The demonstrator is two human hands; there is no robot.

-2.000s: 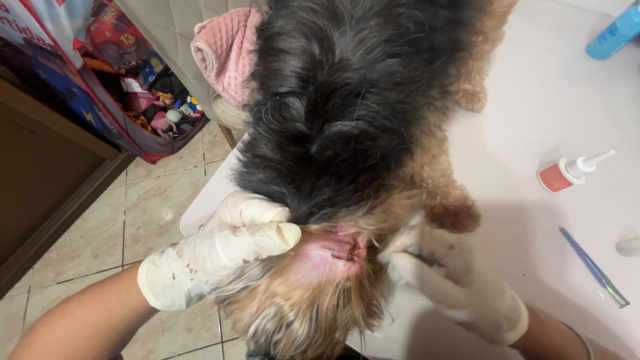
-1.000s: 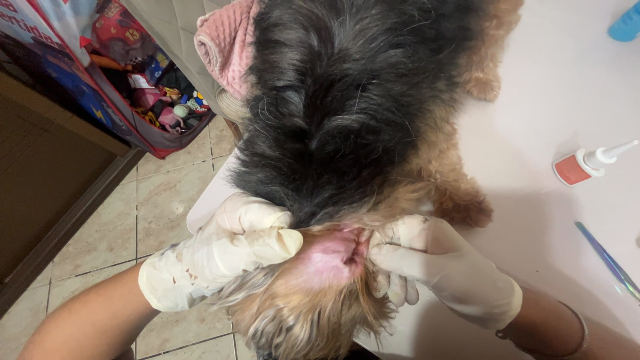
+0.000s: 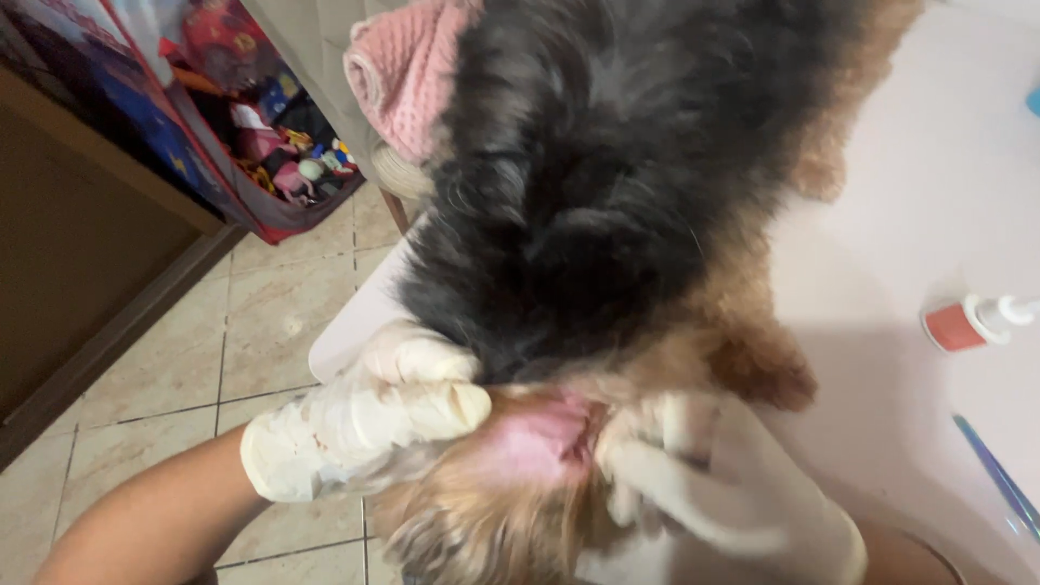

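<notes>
A dog with black and tan fur (image 3: 585, 187) lies on a white table, its head toward the bottom of the view. The pink inner side of its ear (image 3: 532, 443) is exposed. My left hand (image 3: 366, 414), in a stained white glove, holds the ear flap at its left edge, the thumb on top. My right hand (image 3: 715, 479), also gloved and blurred, has its fingertips bunched at the ear opening; whether anything is pinched between them cannot be made out.
A white bottle with a red label (image 3: 957, 327) and metallic tweezers (image 3: 998, 471) lie on the white table (image 3: 918, 227) at the right. A rolled pink towel (image 3: 406, 77) is beside the dog at the upper left. Beyond the table edge are floor tiles and a fabric bin of toys (image 3: 284, 154).
Two seconds ago my right hand was a little right of the ear; one second ago its fingers were at the ear opening, where they remain. My left hand keeps its hold.
</notes>
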